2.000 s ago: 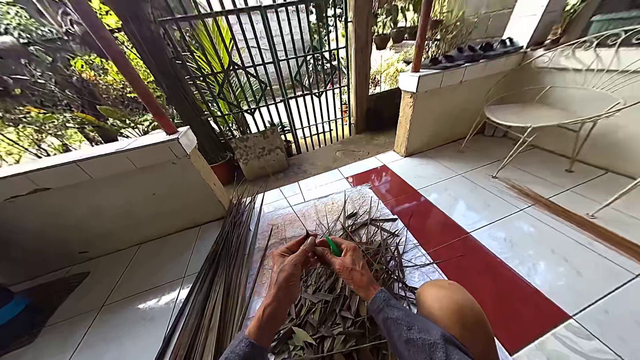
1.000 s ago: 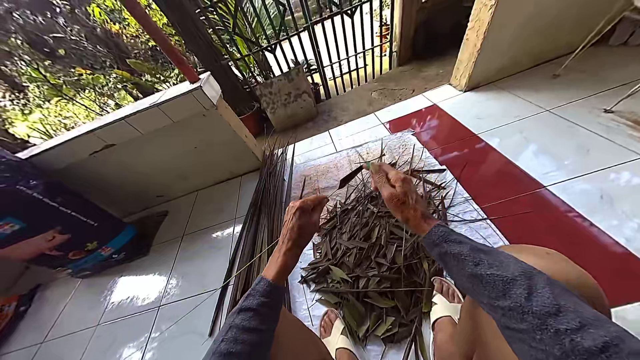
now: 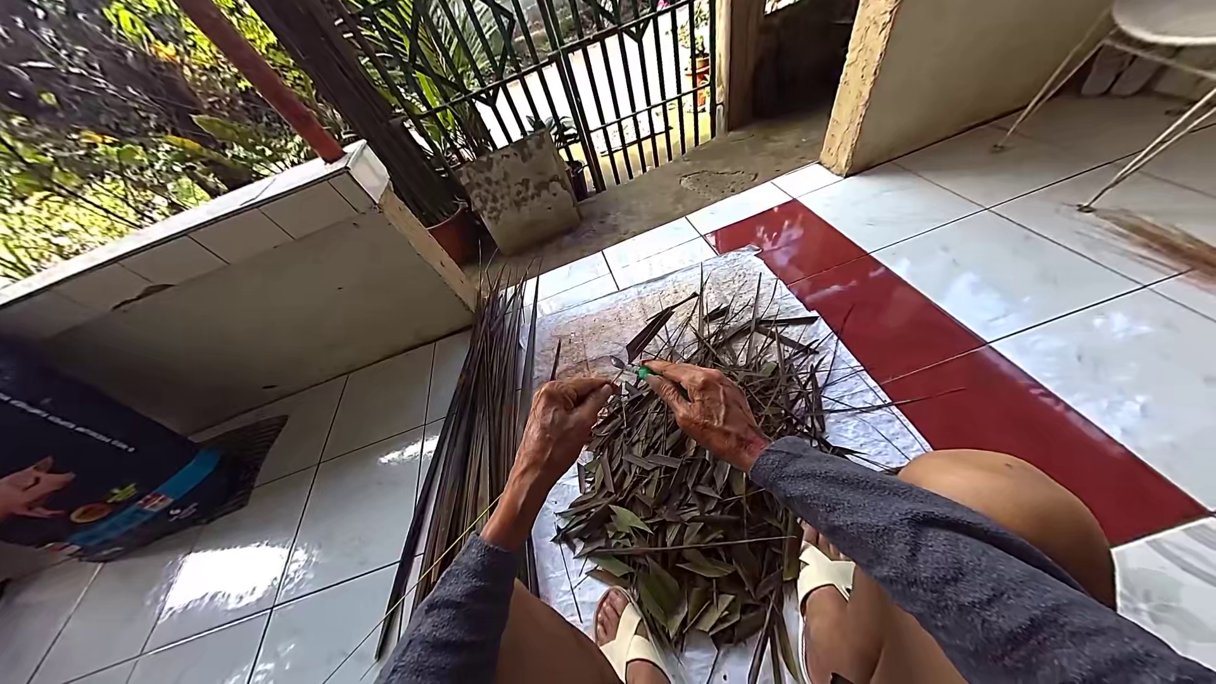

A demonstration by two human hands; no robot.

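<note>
My right hand (image 3: 708, 404) is closed around a small green-handled knife (image 3: 629, 369), its short blade pointing left. Just left of it, my left hand (image 3: 560, 423) pinches a thin leaf rib (image 3: 475, 518) that trails down past my left sleeve. Below both hands a heap of cut brown and green leaf pieces (image 3: 693, 541) lies on a white sheet (image 3: 589, 323). Long, dark, narrow leaf strips (image 3: 475, 408) lie in a bundle along the sheet's left side.
My sandalled feet (image 3: 632, 641) stand at the heap's near edge. A dark printed sack (image 3: 104, 456) is at the left, by a low wall (image 3: 275, 304). Ahead are a concrete block (image 3: 522, 195) and a metal gate (image 3: 608, 95). A metal chair (image 3: 1154, 24) stands at upper right.
My hands were apart one second ago, and the right hand has come down closer to the left. The small knife now shows plainly between them. A piece of dark leaf stood by the left hand earlier.
</note>
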